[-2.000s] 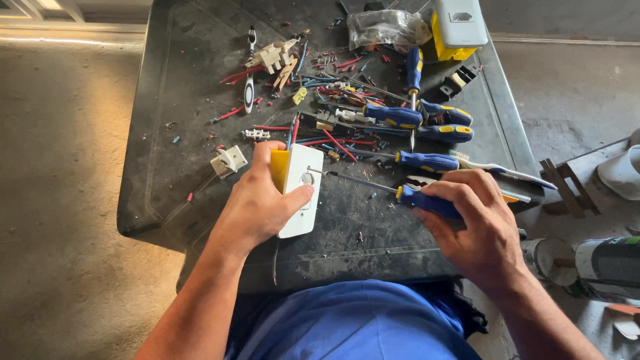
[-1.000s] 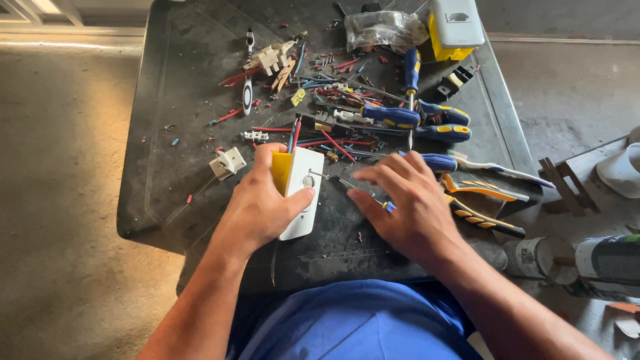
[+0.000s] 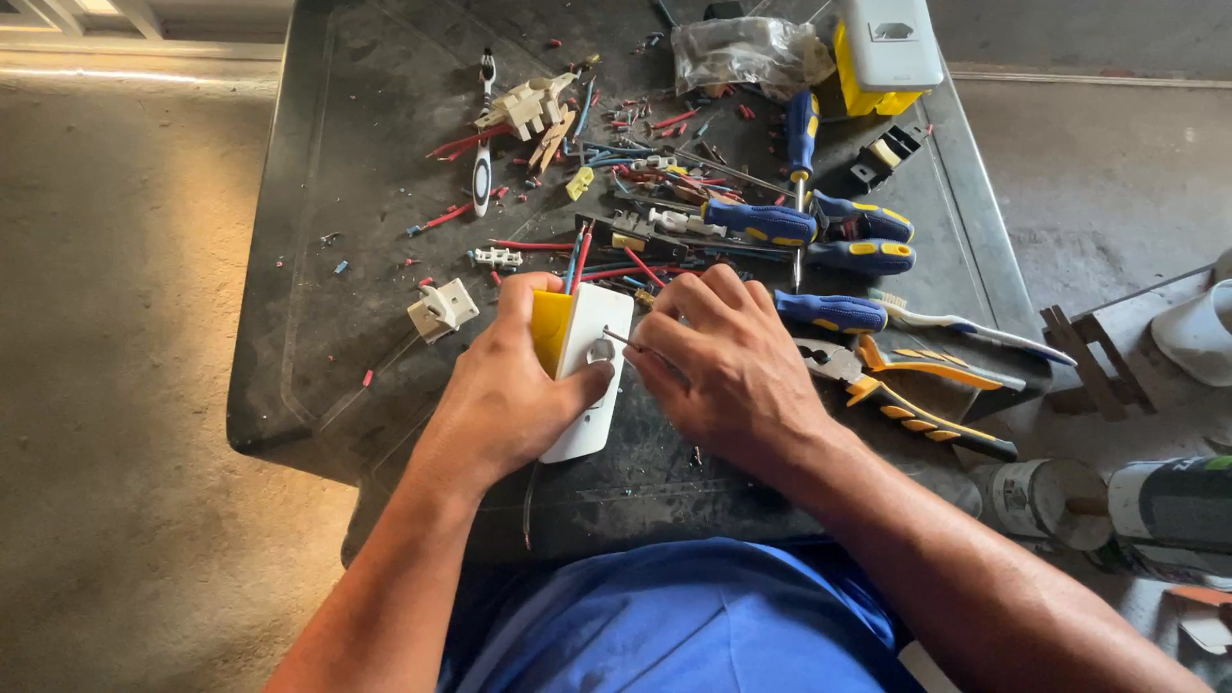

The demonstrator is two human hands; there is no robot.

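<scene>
My left hand [image 3: 520,375] grips a yellow electrical box [image 3: 551,330] with a white faceplate [image 3: 589,423] on it, thumb on the plate's front. Red and blue wires [image 3: 579,258] stick out at the box's top, and a dark thin wire [image 3: 528,510] hangs below. My right hand [image 3: 707,356] is closed around a screwdriver, whose thin metal shaft [image 3: 621,339] shows between the fingertips and the plate. The shaft's end meets the plate near its upper hole; the handle is hidden by the hand.
Blue-handled screwdrivers [image 3: 833,313], combination pliers [image 3: 895,390] and a toothbrush [image 3: 982,332] lie right of my right hand. Wire scraps [image 3: 674,178] and a plastic bag [image 3: 751,53] lie beyond. A second yellow box with a white cover [image 3: 890,48] stands at the back right. Cans [image 3: 1054,500] stand beside the table [image 3: 337,241].
My right hand has moved left from the screwdriver's blue handle towards the faceplate, uncovering the pliers. My left hand still holds the box in about the same place.
</scene>
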